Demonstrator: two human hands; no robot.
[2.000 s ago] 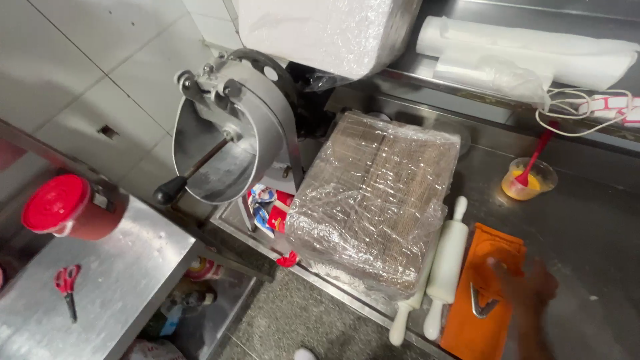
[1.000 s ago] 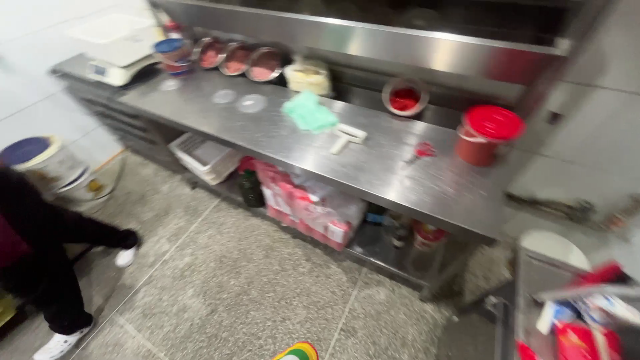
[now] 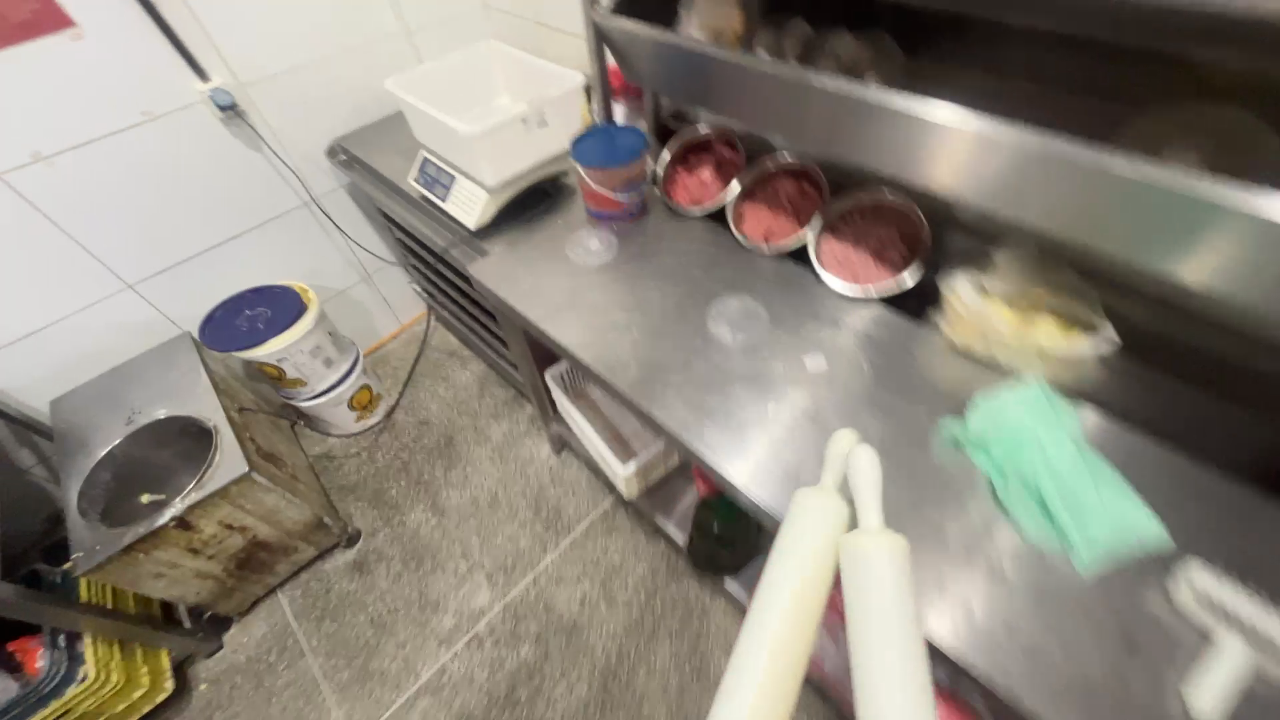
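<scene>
Two white rolling pins, one on the left and one on the right, rise side by side from the bottom edge in front of the steel worktable, their upper handles touching. Their lower ends lie outside the frame, and neither of my hands shows. To their right a green cloth lies crumpled on the table. A white T-shaped tool is at the lower right, blurred. Behind, several round metal bowls with reddish contents stand tilted in a row.
The steel worktable carries a digital scale with a white tub, a blue-lidded bucket and a bag of yellowish food. White baskets sit below. On the floor stand stacked buckets and a steel unit with a round opening.
The view has swung to the opposite worktable and closer to it. The rolling pins, which lay beside the wrapped stack two seconds ago, are now raised in front of this table. The hand seen then is out of view.
</scene>
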